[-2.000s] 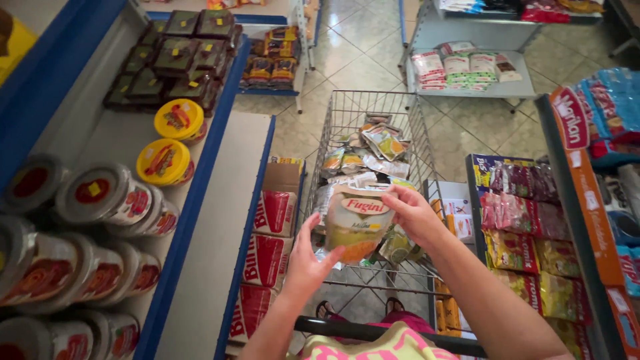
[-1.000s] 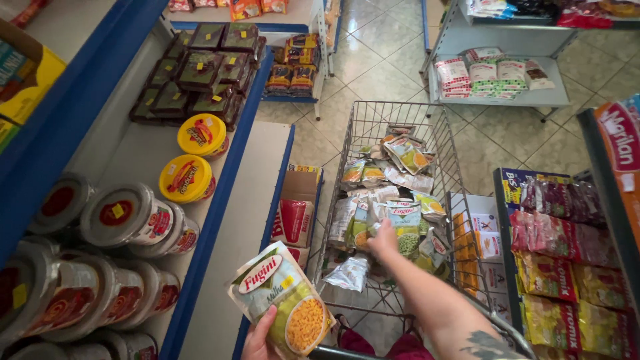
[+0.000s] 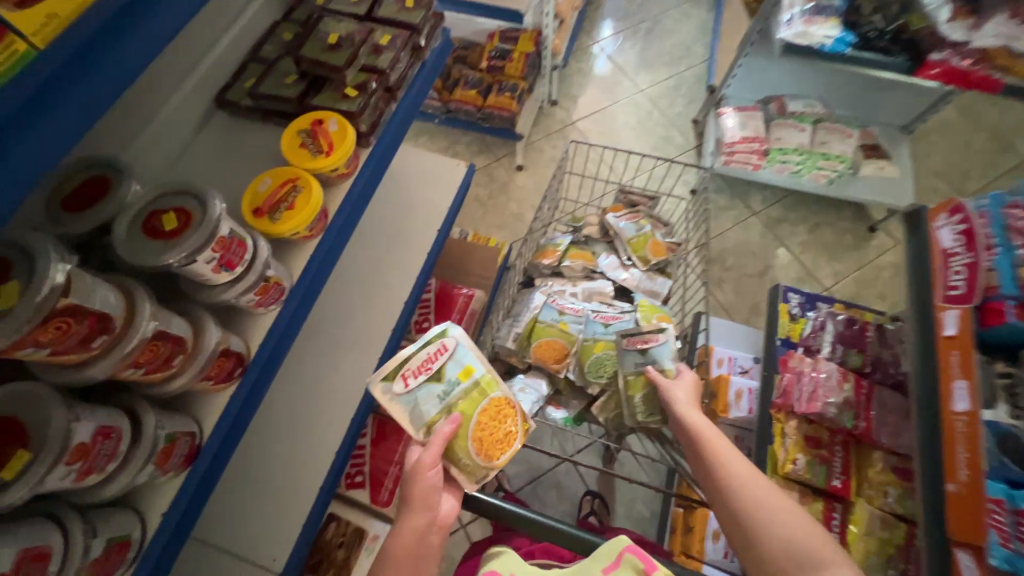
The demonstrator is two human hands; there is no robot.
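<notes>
A Fugini corn pouch [image 3: 456, 404] is in my left hand [image 3: 430, 480], thumb on its front, held left of the cart handle. My right hand [image 3: 678, 394] grips a greenish Fugini pouch [image 3: 645, 376] by its right edge, over the near right part of the wire shopping cart [image 3: 616, 156]. Many more pouches lie in the cart, among them a corn pouch [image 3: 554, 332] and a pea pouch [image 3: 602, 344] side by side, faces up. The right hand's fingers behind the pouch are partly hidden.
Shelves on the left hold plastic tubs [image 3: 172, 228], yellow-lidded tubs [image 3: 282, 202] and dark packed trays [image 3: 328, 40]. The bare lower shelf [image 3: 336, 320] runs alongside the cart. On the right stand racks of bagged sweets [image 3: 816, 448]. The dark cart handle [image 3: 536, 524] is in front of me.
My right hand has moved from the middle of the pile to its right side and now holds a greenish pouch. The left hand still holds the corn pouch, now nearer the cart.
</notes>
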